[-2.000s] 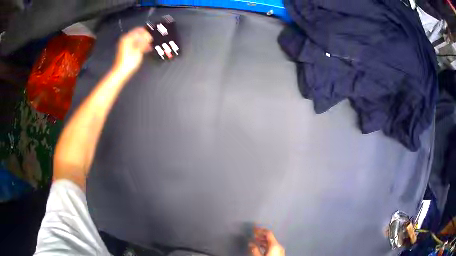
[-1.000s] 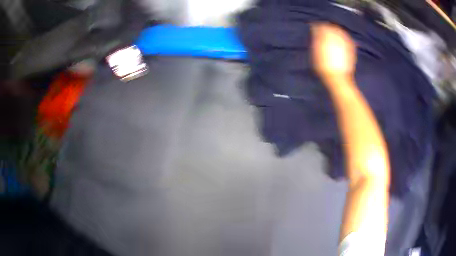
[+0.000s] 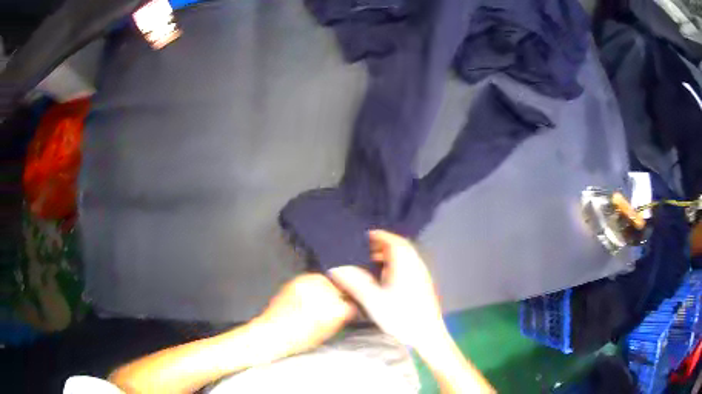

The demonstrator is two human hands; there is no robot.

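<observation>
Navy trousers (image 3: pixel 385 131) lie bunched and stretched from the far heap to the table's near edge, one leg angled to the right. My left hand (image 3: pixel 312 308) is at their near end, its fingers closed on the cloth. My right hand (image 3: pixel 392 288) is beside it, crossing close over the left, its fingers on the same cloth. Both hands are slightly blurred, and part of the left fingers is hidden.
The grey pressing table (image 3: pixel 192 192) bears a lit smartphone (image 3: pixel 156 23) at the far left and crumpled navy garments (image 3: pixel 531 46) at the far right. A silver iron (image 3: pixel 612 219) with a yellow hose is at the right end. Blue crates (image 3: pixel 548 319) stand below.
Navy trousers have come from the far heap to the near edge. My right hand has drawn back from the heap, and my left hand is back in view beside it.
</observation>
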